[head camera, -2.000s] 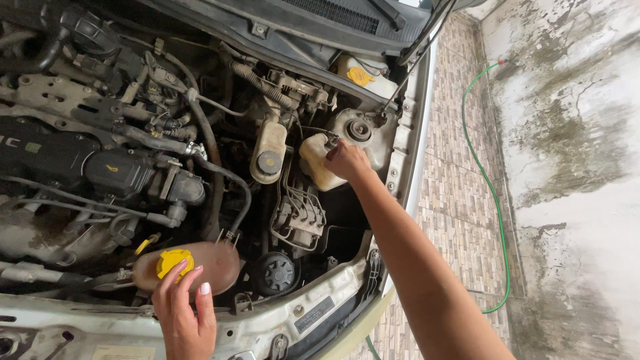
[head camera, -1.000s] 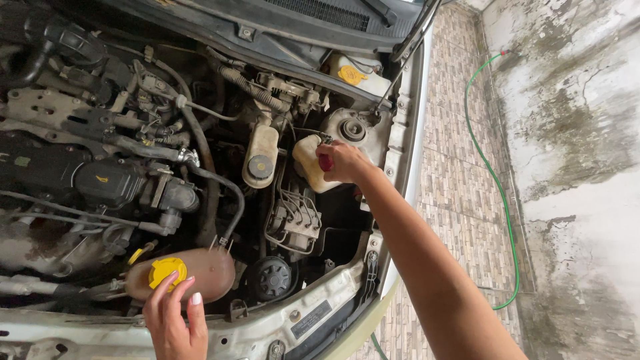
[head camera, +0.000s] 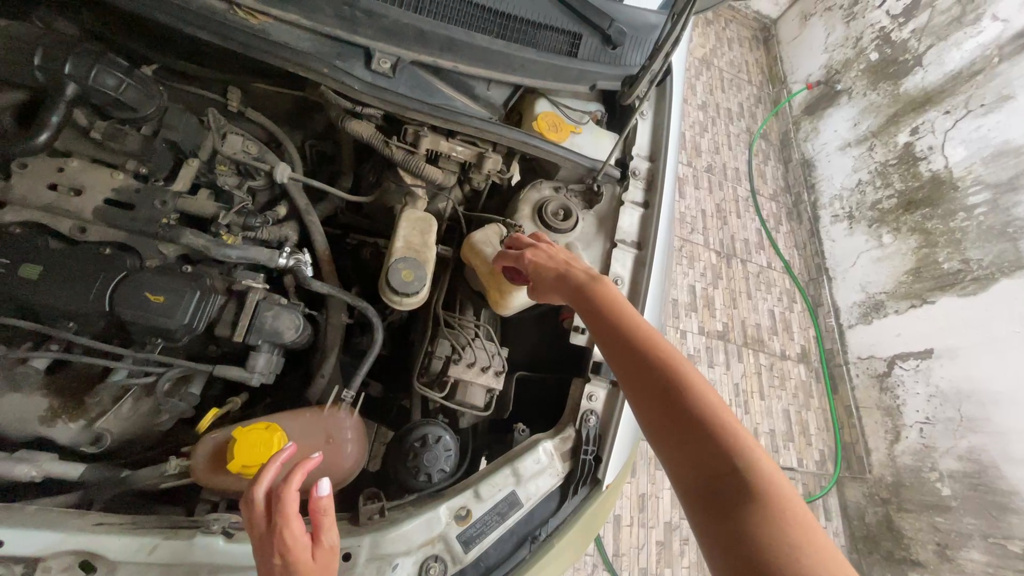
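Note:
My left hand (head camera: 292, 508) rests with spread fingers at the edge of the yellow cap (head camera: 256, 450) on the brownish coolant expansion tank (head camera: 328, 444), holding nothing. My right hand (head camera: 540, 268) has its fingers curled around a dark red cap (head camera: 516, 275) on a small cream plastic reservoir (head camera: 482, 256) beside the strut tower (head camera: 558, 214). Whether that cap is seated or loose cannot be told, as the fingers cover much of it. To the left of this reservoir stands the brake fluid reservoir (head camera: 412, 240) with its dark round cap.
The engine cover (head camera: 56, 280) and hoses fill the left side. A washer reservoir with a yellow cap (head camera: 556, 126) sits at the top. The hood prop rod (head camera: 632, 132) slants near the fender. A green hose (head camera: 788, 264) lies along the tiled floor by a stained wall.
My right fingers have shifted on the cream reservoir, and the red cap now shows under them. My left hand stays at the yellow cap, its fingers lower on the cap's edge than two seconds ago.

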